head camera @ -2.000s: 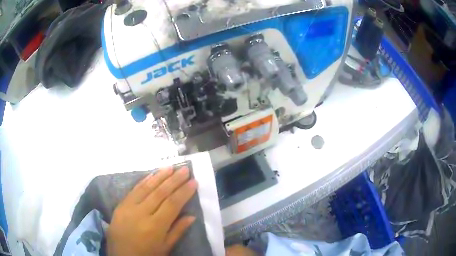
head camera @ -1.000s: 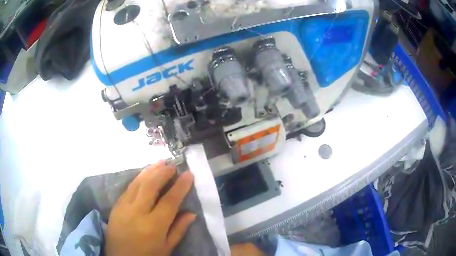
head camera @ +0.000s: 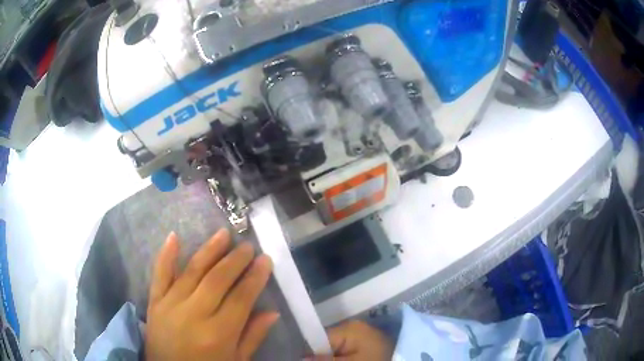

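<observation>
A grey garment panel [head camera: 127, 233] lies on the white table left of and in front of the overlock machine [head camera: 176, 92]. Its top now reaches past the presser foot [head camera: 236, 211]. A white edge strip [head camera: 286, 271] runs along its right edge from the foot down to the bottom. My left hand [head camera: 208, 300] lies flat on the panel, fingers spread, fingertips just short of the foot. My right hand [head camera: 356, 342] grips the strip at the bottom edge of the picture; it is partly cut off.
A guard with an orange-framed label [head camera: 356, 192] sits right of the foot, above a dark cover [head camera: 342, 257]. Grey tension knobs [head camera: 293, 99] are on the machine. Blue baskets [head camera: 529, 282] and grey-white cloth [head camera: 593, 261] are at the right. A dark heap [head camera: 74, 77] lies far left.
The panel has moved up and under the foot, spreading further behind to the left. My left hand's fingers have spread. More of my right hand shows, on the strip. The view has shifted.
</observation>
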